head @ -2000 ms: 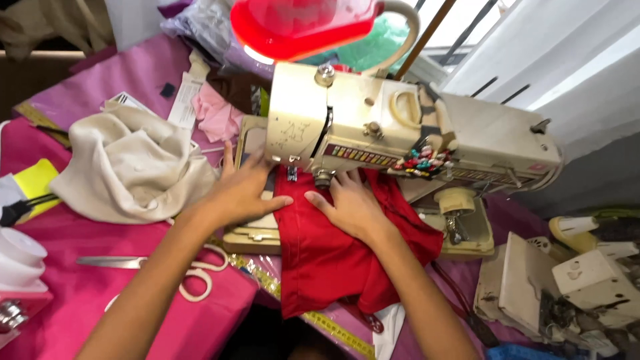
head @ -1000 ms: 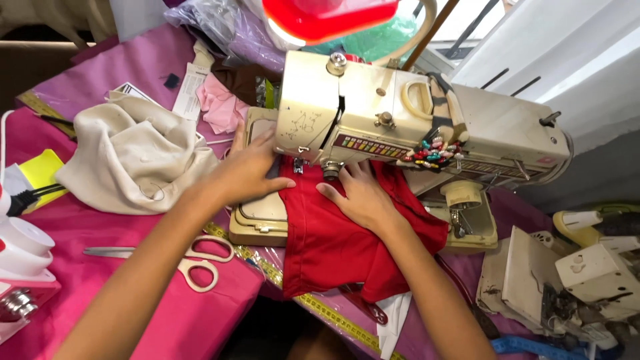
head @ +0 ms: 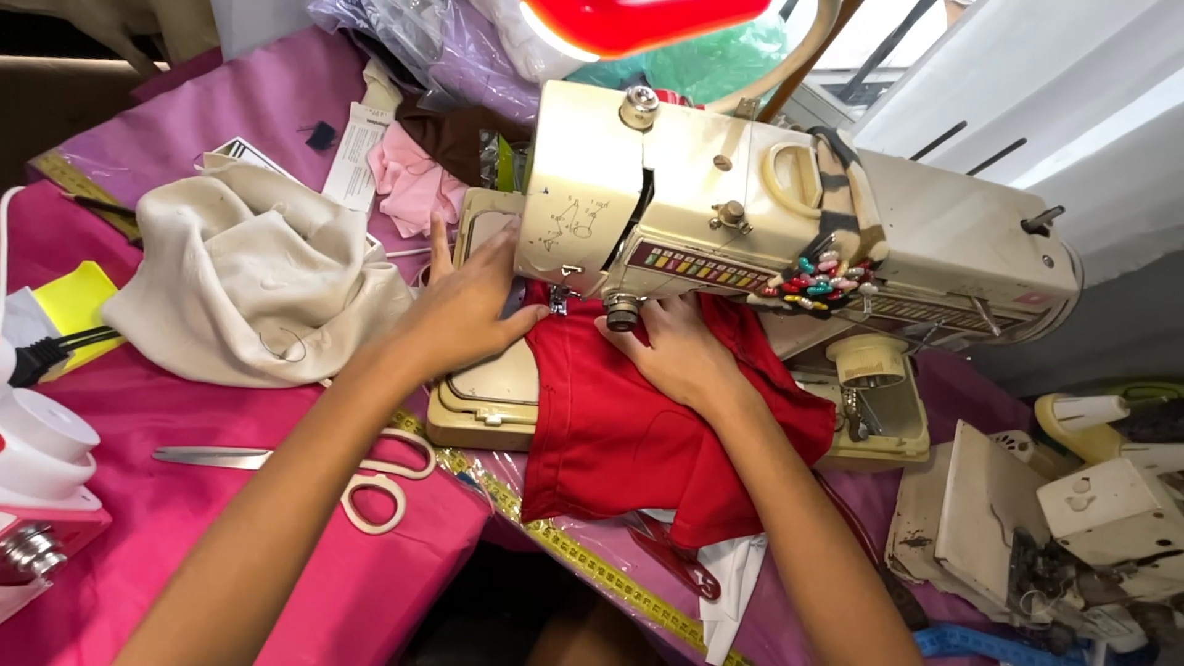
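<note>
Red fabric (head: 615,421) lies across the bed of a cream sewing machine (head: 592,176) and hangs over its near side. Its upper edge runs beneath the presser foot (head: 559,300). My left hand (head: 467,310) rests at the left of the foot, fingers spread, thumb by the fabric's edge; its fingertips are partly hidden behind the machine head. My right hand (head: 680,347) lies flat on the red fabric, right of the foot, its fingertips under the machine arm. A pincushion (head: 823,279) with colourful pins is strapped to the machine arm.
Scissors with cream handles (head: 373,504) and beige fabric (head: 259,277) lie on the left. A yellow measuring tape (head: 610,578) runs along the table's near edge. A red lamp (head: 647,23) overhangs the machine. Machine parts (head: 990,518) stand at the lower right; a white-and-pink device (head: 42,462) is at far left.
The view has shifted somewhat. Both hands remain beside the presser foot with the red fabric under it; no other change is plain.
</note>
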